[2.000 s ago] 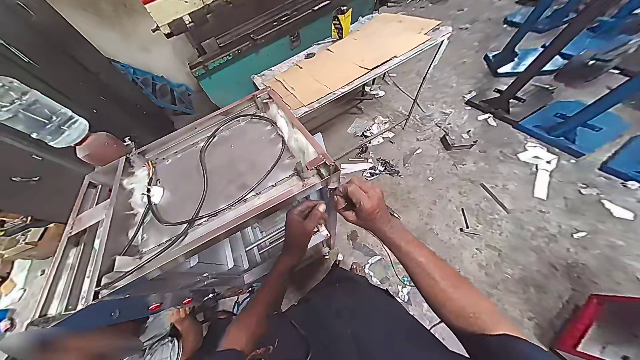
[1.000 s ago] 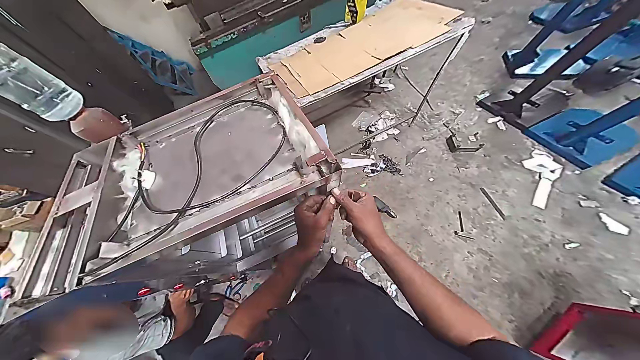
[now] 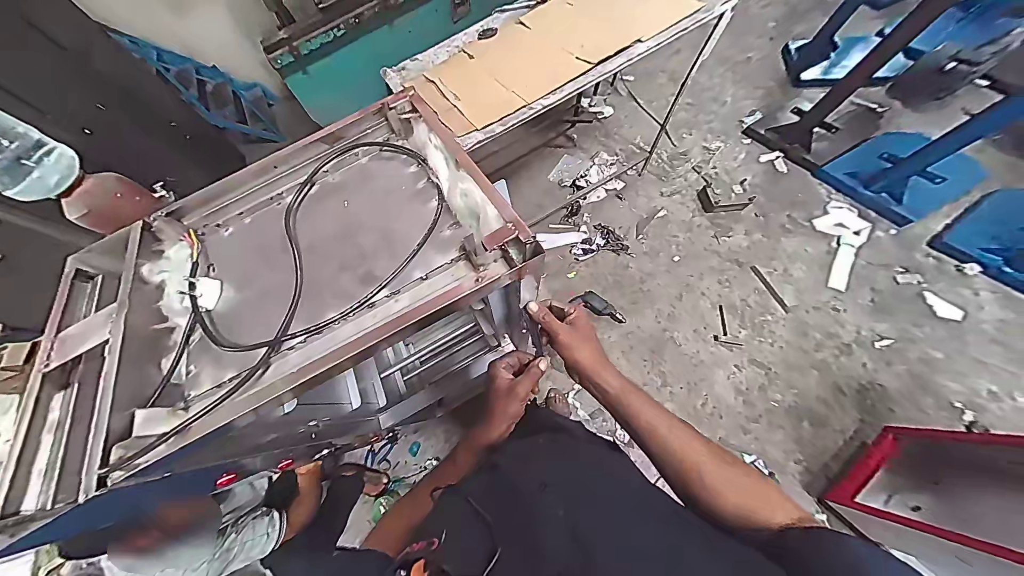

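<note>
My left hand (image 3: 512,388) and my right hand (image 3: 564,328) are close together just below the near right corner of a metal cabinet frame (image 3: 376,328). Between them is a small, thin dark piece (image 3: 534,336), pinched by the fingertips of both hands; its exact kind is not clear. A black cable (image 3: 296,240) lies in loops on the sheet-metal panel (image 3: 352,216) inside the frame. Coloured wire ends (image 3: 193,244) stick out at its left side. Pale fibrous insulation (image 3: 460,188) lines the frame's right edge.
A co-worker (image 3: 240,520) sits low at the bottom left, beside the cabinet. A power drill (image 3: 600,306) lies beyond my right hand. Cardboard (image 3: 496,68) covers a table behind. Scraps (image 3: 596,172) litter the floor. Blue metal stands (image 3: 904,172) and a red-edged panel (image 3: 864,464) are at the right.
Both hands have moved down from the frame's corner, and the thin dark piece now shows between them. The drill has come into clearer sight beside my right hand.
</note>
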